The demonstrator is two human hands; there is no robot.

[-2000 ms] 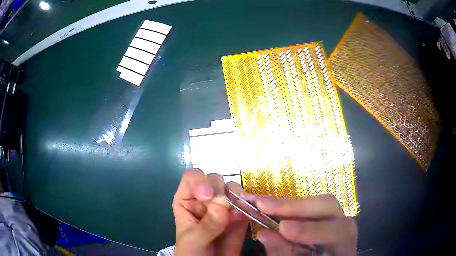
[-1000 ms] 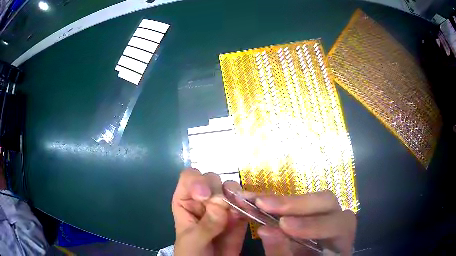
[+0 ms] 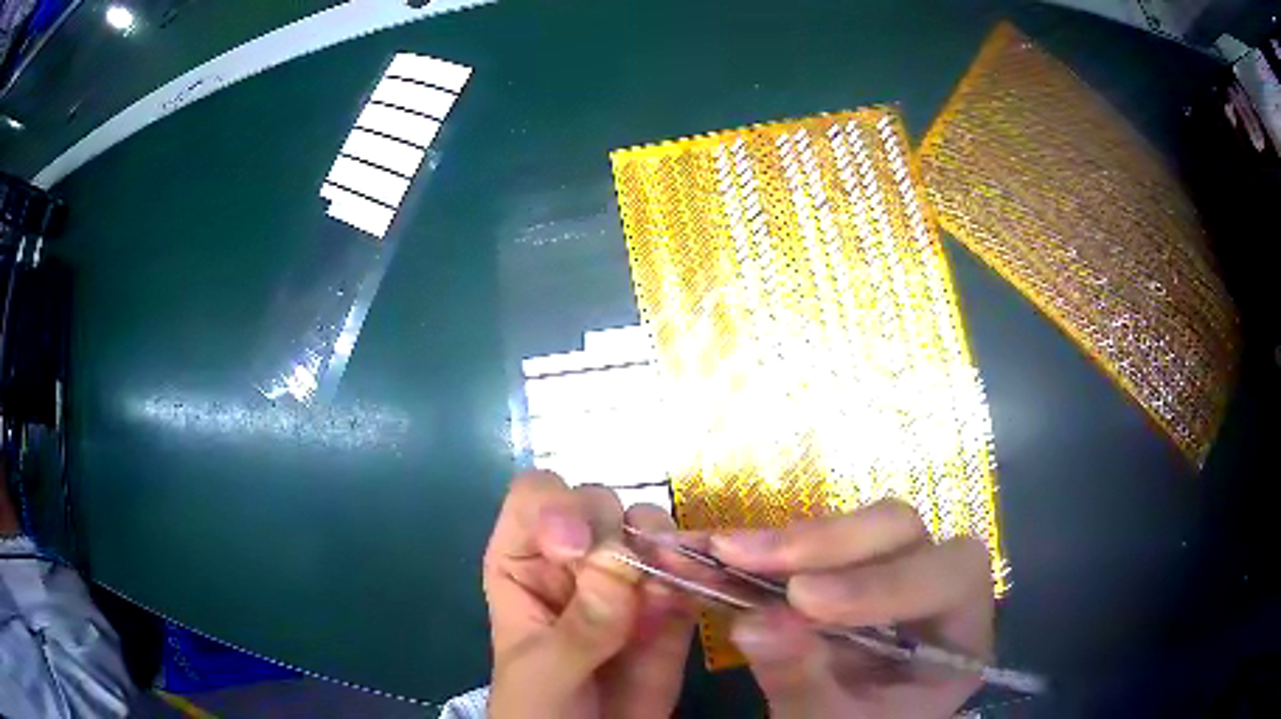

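Note:
My right hand [image 3: 871, 604] holds slim metal tweezers [image 3: 717, 583], whose tips point left to my left fingertips. My left hand [image 3: 562, 590] is pinched at the tweezer tips; anything between the fingertips is too small to make out. A shiny gold sheet [image 3: 787, 281] with slanted rows lies behind the hands, its lower edge partly hidden by my right hand. White strip pieces [image 3: 597, 421] lie against its left edge, on clear film [image 3: 562, 267].
A darker amber sheet [image 3: 1082, 225] lies at an angle on the right. A separate white strip set [image 3: 398, 141] lies at upper left on clear film. The dark-green bench surface [image 3: 183, 309] lies under everything. A person's sleeve [image 3: 56, 632] shows at lower left.
My right hand has turned and the tweezers lie flatter, with their rear end now showing at the right. My left hand has barely moved. The sheets appear shifted slightly up and left.

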